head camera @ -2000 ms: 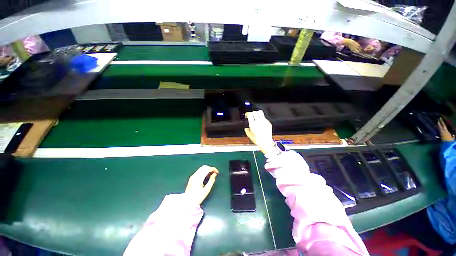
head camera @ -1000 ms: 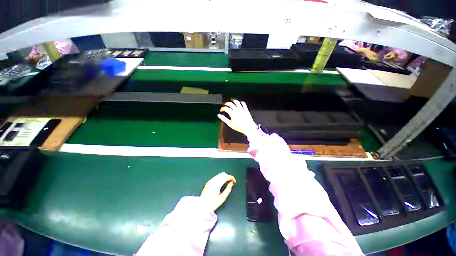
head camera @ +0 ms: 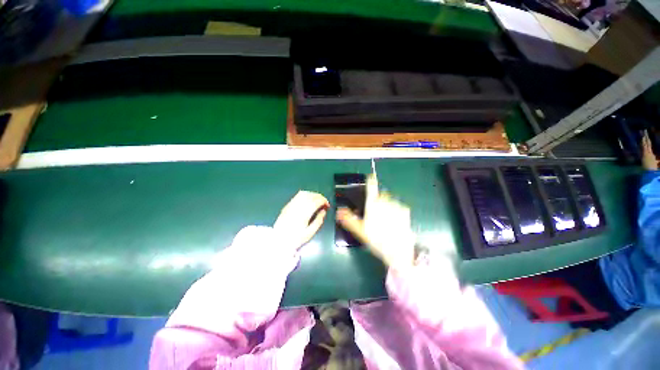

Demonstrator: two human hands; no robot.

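A black glossy smartphone (head camera: 350, 189) lies flat on the green bench in front of me, its screen dark with reflections. My left hand (head camera: 302, 215) rests loosely curled on the bench just left of the phone, thumb and fingers apart. My right hand (head camera: 378, 222) is blurred, with its fingers spread over the phone's lower part and right edge. Whether it touches the screen is unclear. Behind, stacked black foam trays (head camera: 420, 108) hold a phone (head camera: 321, 81) with a small lit mark in the left slot.
A filled black phone tray (head camera: 466, 242) lies at right, with a phone in each slot. A blue pen (head camera: 411, 145) lies on the wooden board (head camera: 477, 139) under the stack. A slanted metal post (head camera: 601, 97) stands at right. Another person's blue sleeve (head camera: 624, 220) is at the right edge.
My right hand has come back from the stacked trays to the phone on the bench. My left hand has stayed beside the phone. The view has tilted down.
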